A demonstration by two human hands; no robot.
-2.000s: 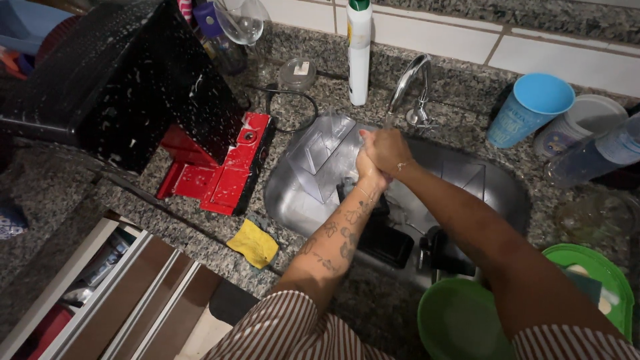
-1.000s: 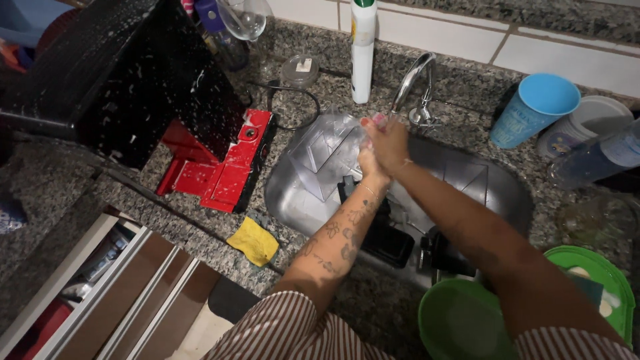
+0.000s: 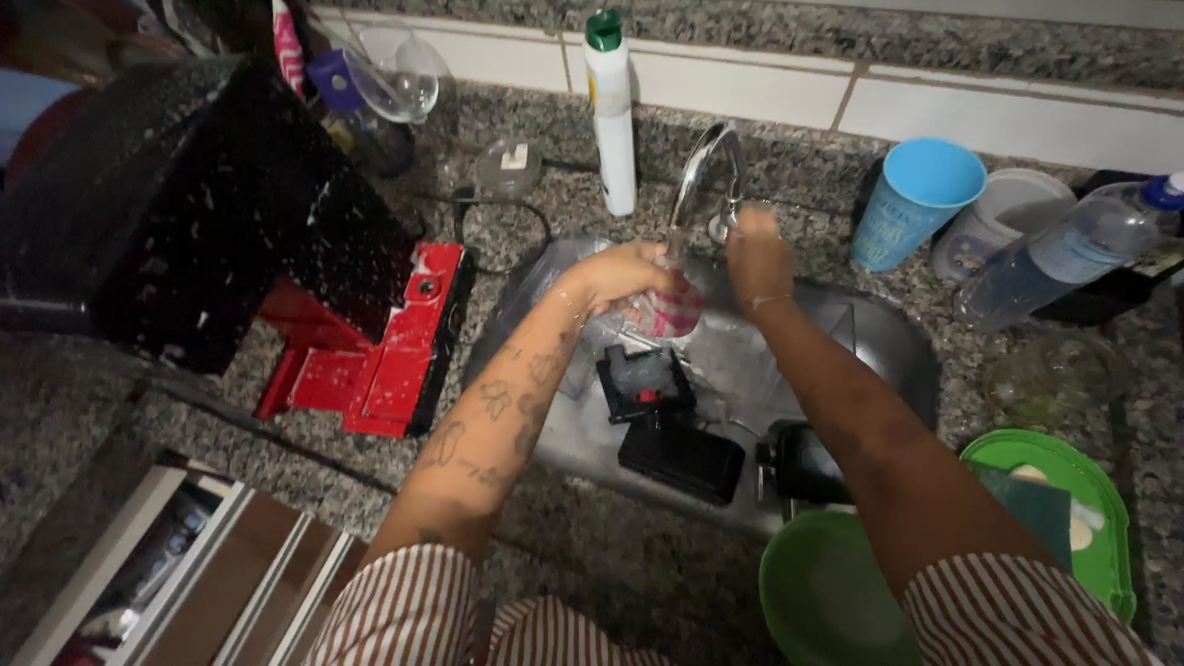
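Note:
My left hand (image 3: 620,280) holds a pink-and-white cloth (image 3: 674,305) below the spout of the chrome faucet (image 3: 694,176), over the metal sink (image 3: 573,435). At the base of the faucet is my right hand (image 3: 760,259), its fingers curled; whether they grip the faucet's handle is hidden. Black plastic parts (image 3: 683,460) lie in the sink, one holding suds. Clear plastic pieces (image 3: 546,287) rest at the sink's left side. To the left stands a black-and-red appliance (image 3: 213,203) spotted with foam.
A white spray can (image 3: 612,129) stands behind the sink. On the right are a blue cup (image 3: 916,203), a plastic bottle (image 3: 1064,254) and a green tray (image 3: 1110,518). A green bowl (image 3: 832,592) sits at the sink's front edge. An open drawer (image 3: 139,564) is at lower left.
My hands, together before, are now apart. The right hand has moved to the faucet's base, and the pink-and-white cloth shows plainly in my left hand.

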